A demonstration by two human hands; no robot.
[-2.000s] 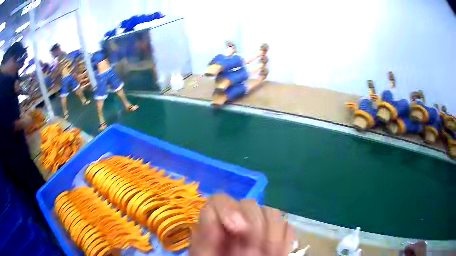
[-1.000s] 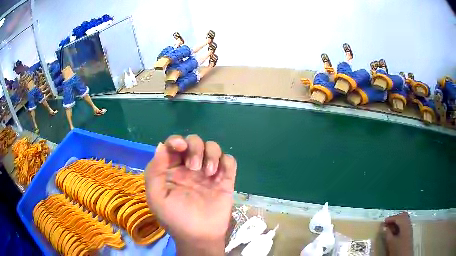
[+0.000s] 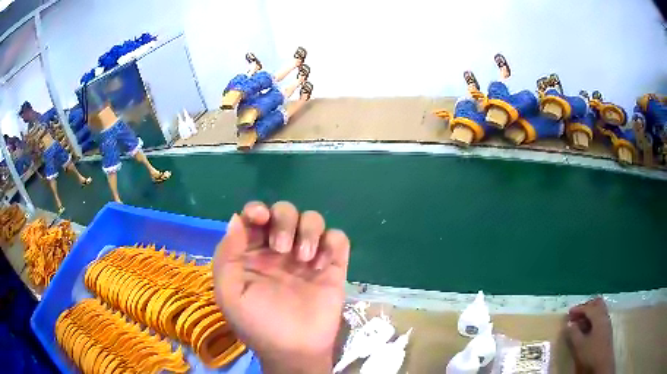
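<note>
My left hand (image 3: 281,285) is raised in the middle foreground, palm towards me, fingers loosely curled and empty. It covers the right end of a blue crate (image 3: 157,218). Orange sashes (image 3: 150,292) stand in two rows on a white liner in the crate. My right hand (image 3: 591,332) is low at the right, partly cut off by the bottom edge, its fingers curled; whether it holds anything cannot be told. Between my hands, white glue bottles (image 3: 474,315) stand or lie on the brown bench (image 3: 431,321), beside a clear packet (image 3: 523,358) with dark marks.
A green belt (image 3: 439,219) runs across beyond the bench. Figure legs (image 3: 119,146) in blue shorts are on its left part. Legs without bands (image 3: 256,109) and legs with orange bands (image 3: 512,117) lie on the far ledge. Loose sashes (image 3: 47,248) lie left of the crate. A person (image 3: 33,117) is far left.
The view has swung right and the nearer person has left it. My left hand has come up from the crate's corner and turned palm towards me. The legs on the belt have shifted slightly right since one second ago.
</note>
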